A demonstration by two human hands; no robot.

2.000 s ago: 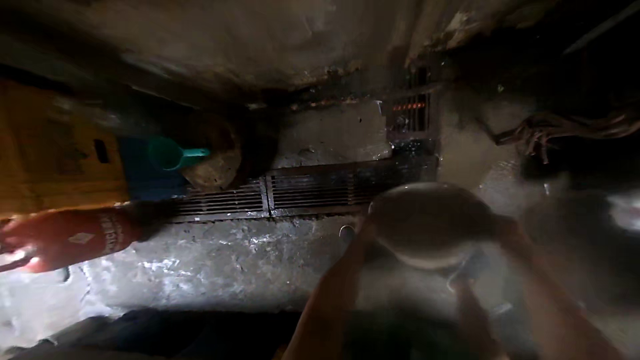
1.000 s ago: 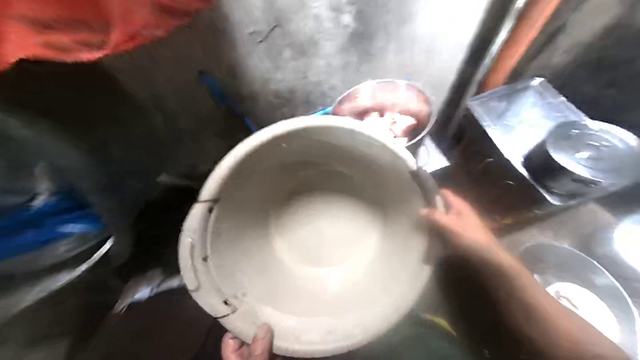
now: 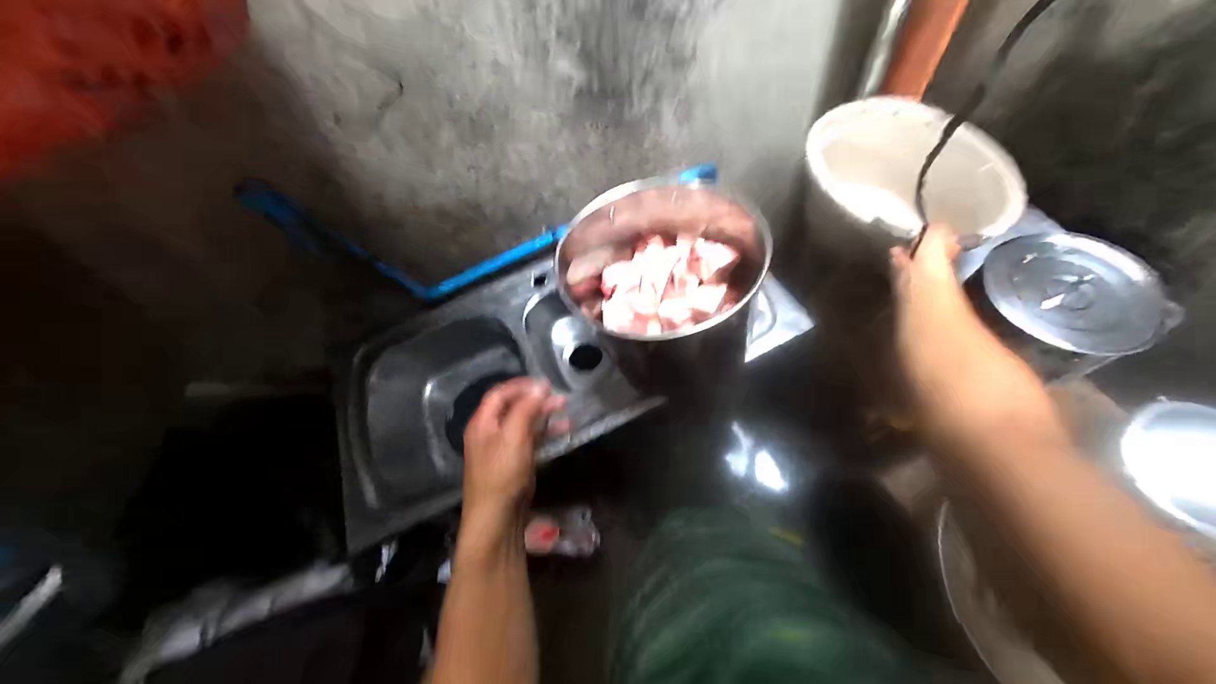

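Note:
A large pale tub (image 3: 869, 180) stands upright at the back right against the wall. My right hand (image 3: 926, 266) is at its front rim, beside a dark cord (image 3: 959, 114); blur hides whether the fingers grip either. My left hand (image 3: 513, 418) is over the stainless steel sink (image 3: 399, 418), fingers partly bent, with nothing seen in it. Between my hands, a tall metal pot (image 3: 665, 332) holds pale pink chunks that look like raw meat (image 3: 670, 280).
A lidded metal pot (image 3: 1078, 294) stands at the right, with another shiny round vessel (image 3: 1178, 465) below it. A blue pipe (image 3: 494, 264) runs behind the sink. Red cloth or plastic (image 3: 104, 66) hangs at the upper left.
The pale tub, held between both hands a second ago, now stands at the back right. My left hand has come off it. The sink and the meat pot are now uncovered.

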